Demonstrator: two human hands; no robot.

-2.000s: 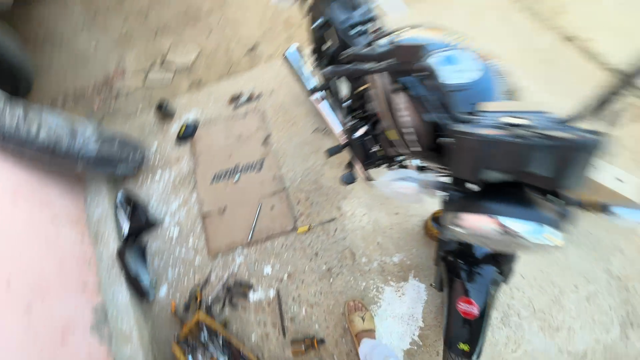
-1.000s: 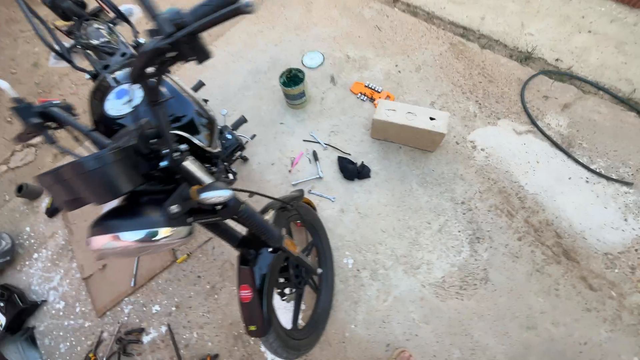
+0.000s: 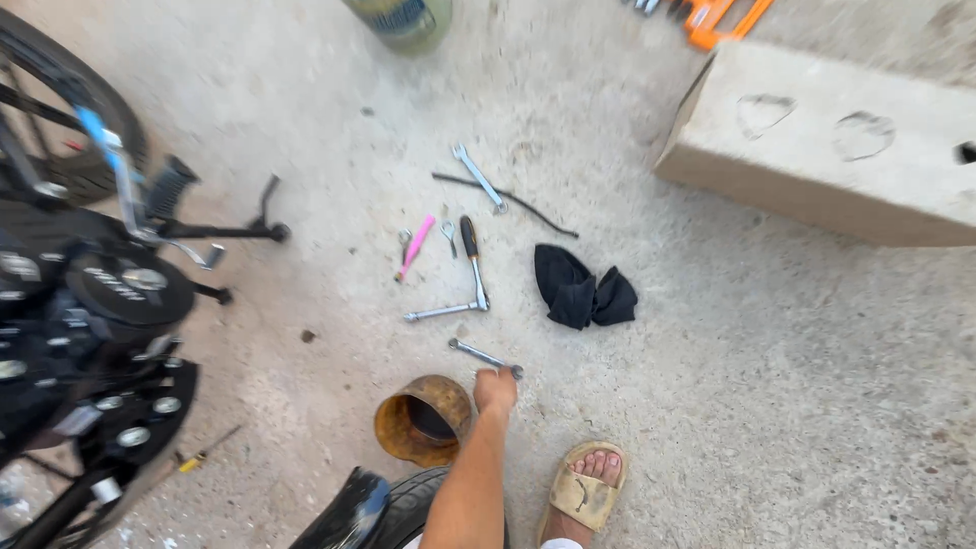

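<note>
My left hand (image 3: 496,390) reaches in from the bottom edge, its fingers on a combination wrench (image 3: 480,354) near the open jaw. The fingertips are mostly hidden. My right hand is out of view. Above the wrench lies a ratchet with a black and orange handle (image 3: 470,238), its head meeting a chrome extension or socket bar (image 3: 442,312). A pink-handled tool (image 3: 415,248), a small metal ring-ended piece (image 3: 448,235) and another combination wrench (image 3: 480,179) across a thin black rod or hose (image 3: 534,211) lie farther up. A crumpled black cloth (image 3: 572,293) is to their right.
A rusty yellow cylinder (image 3: 389,427) stands left of my wrist, above a motorcycle tyre (image 3: 415,503). Motorcycle parts (image 3: 130,290) fill the left side. A cardboard box (image 3: 808,191), an orange tool holder (image 3: 713,23) and a jar (image 3: 408,23) are farther up. My sandalled foot (image 3: 583,496) is at right.
The view has swung from the motorcycle to the tools on the concrete and is much closer. My left hand and forearm have come into view at the wrench.
</note>
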